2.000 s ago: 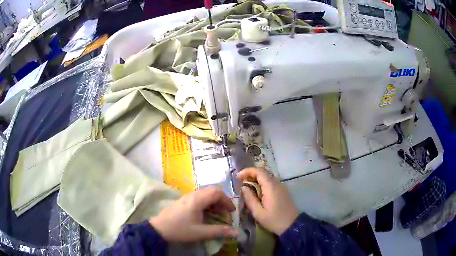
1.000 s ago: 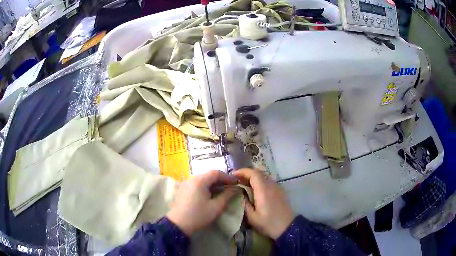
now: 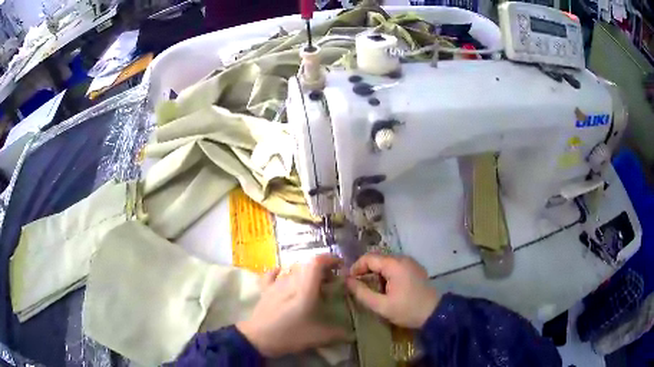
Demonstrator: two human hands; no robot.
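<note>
A pale sage-khaki garment piece (image 3: pixel 154 290) lies left of the needle and runs under my left hand (image 3: pixel 297 304). A darker olive band strip (image 3: pixel 373 337) hangs down below my right hand (image 3: pixel 394 287). Both hands pinch the cloth edges close together, just in front of the presser foot and needle (image 3: pixel 328 233). My left fingers hold the garment piece; my right thumb and forefinger hold the band's upper end. The exact meeting of the two edges is hidden by my fingers.
The white sewing machine (image 3: pixel 459 107) spans the right side. A stack of bands (image 3: pixel 487 208) lies under its arm. A folded pile of panels (image 3: pixel 64 236) is at far left. Crumpled sewn work (image 3: pixel 215 136) lies behind the needle. An orange-yellow patch (image 3: pixel 252 233) is on the table.
My left hand first moved up beside the right hand, bringing the cloth edge to the band. Both hands now pinch the edges nearer the needle. The view has shifted slightly.
</note>
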